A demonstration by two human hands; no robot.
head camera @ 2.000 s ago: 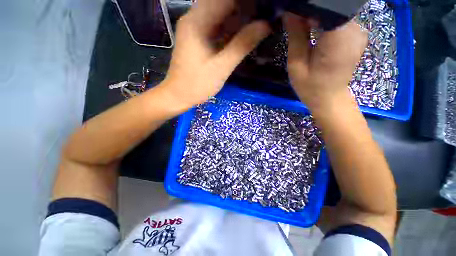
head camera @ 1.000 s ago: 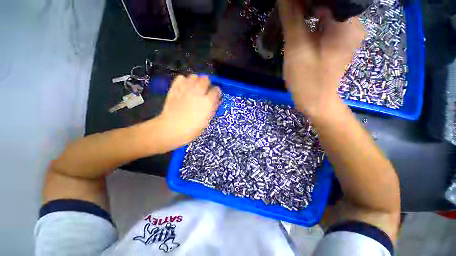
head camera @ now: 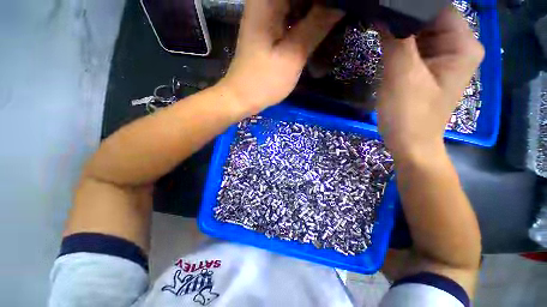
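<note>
My left hand (head camera: 270, 60) reaches to the top of the view, its fingertips at the dark press head (head camera: 399, 15). My right hand (head camera: 423, 78) is at the right side of the press head, its fingertips partly hidden by it. Whether either hand holds a part cannot be seen. A pile of small shiny rings (head camera: 358, 55) lies on the dark base between the hands. The near blue tray (head camera: 288, 244), full of short silver cylinders, lies below the hands.
The far blue tray (head camera: 493, 90) of cylinders is at right, partly behind my right hand. A smartphone (head camera: 179, 27) lies upper left, with keys (head camera: 157, 101) below it. A clear tub (head camera: 538, 123) of small parts is at the far right edge.
My left hand has moved from the near tray's upper left corner up to the press head. My right hand has shifted slightly right. The ring pile now shows between the hands.
</note>
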